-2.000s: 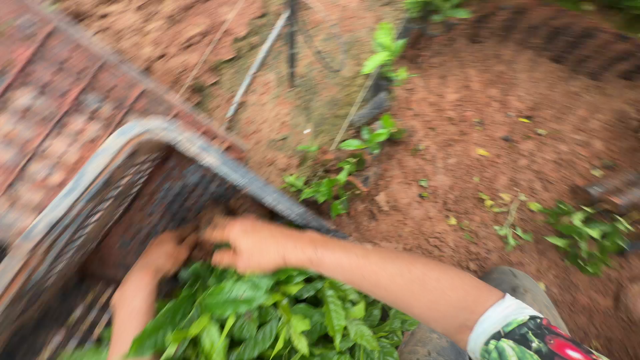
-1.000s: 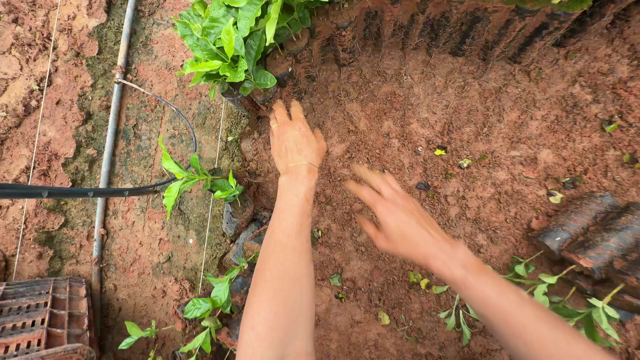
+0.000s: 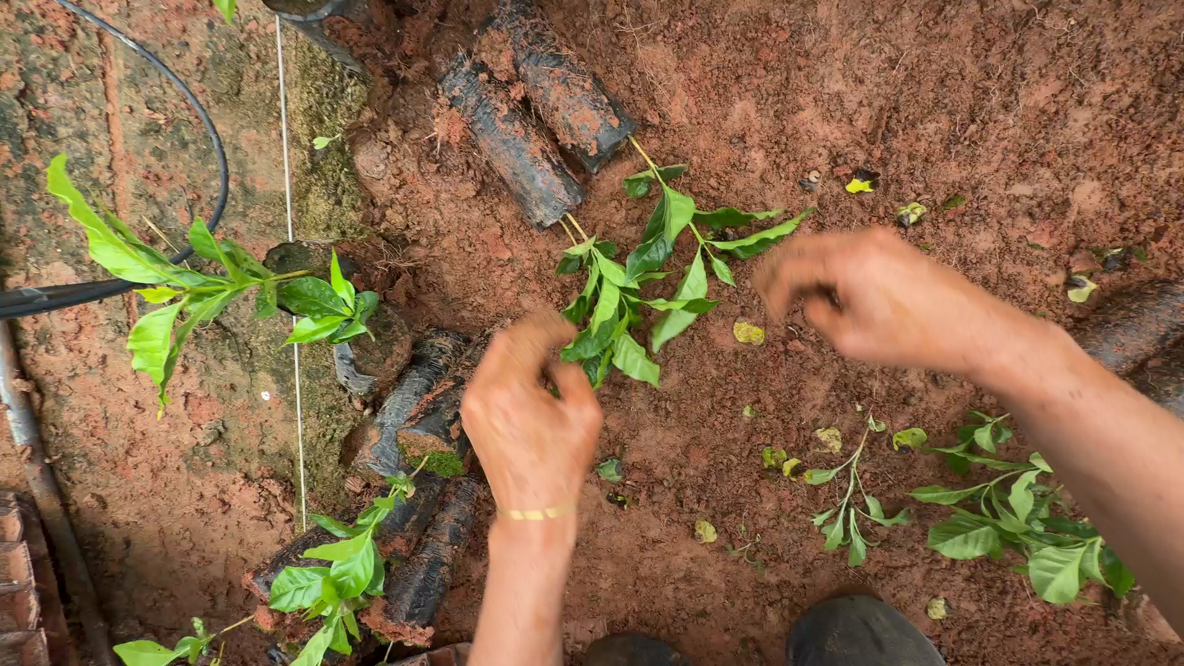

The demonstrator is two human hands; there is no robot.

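Observation:
Two leafy seedlings point(image 3: 606, 310) in black plastic grow bags point(image 3: 513, 139) lie on the reddish soil at the top centre, their leaves pointing down the view. My left hand point(image 3: 532, 407), with a thin yellow band at the wrist, is just below and left of these leaves, its fingers curled and blurred. Right of the leaves hovers my right hand point(image 3: 846, 291), also blurred, fingers bent over bare soil. Neither hand clearly holds anything. More bagged seedlings lie left of my left hand, with muddy black bags point(image 3: 430, 555) and bright leaves point(image 3: 347, 564).
A white string point(image 3: 291, 231) runs down the left side, beside a black hose point(image 3: 217, 157) and a grey pipe point(image 3: 37, 462). Part of a crate point(image 3: 18, 592) shows at lower left. Loose seedlings point(image 3: 1008, 518) and more bags point(image 3: 1133, 324) lie at right. Two dark boot tips point(image 3: 860, 634) show below.
Two seconds ago my hands were at a black crate beside leafy plants. One second ago they were over soil below a clump of seedlings; now they are beside two lying seedlings. The view has shifted greatly.

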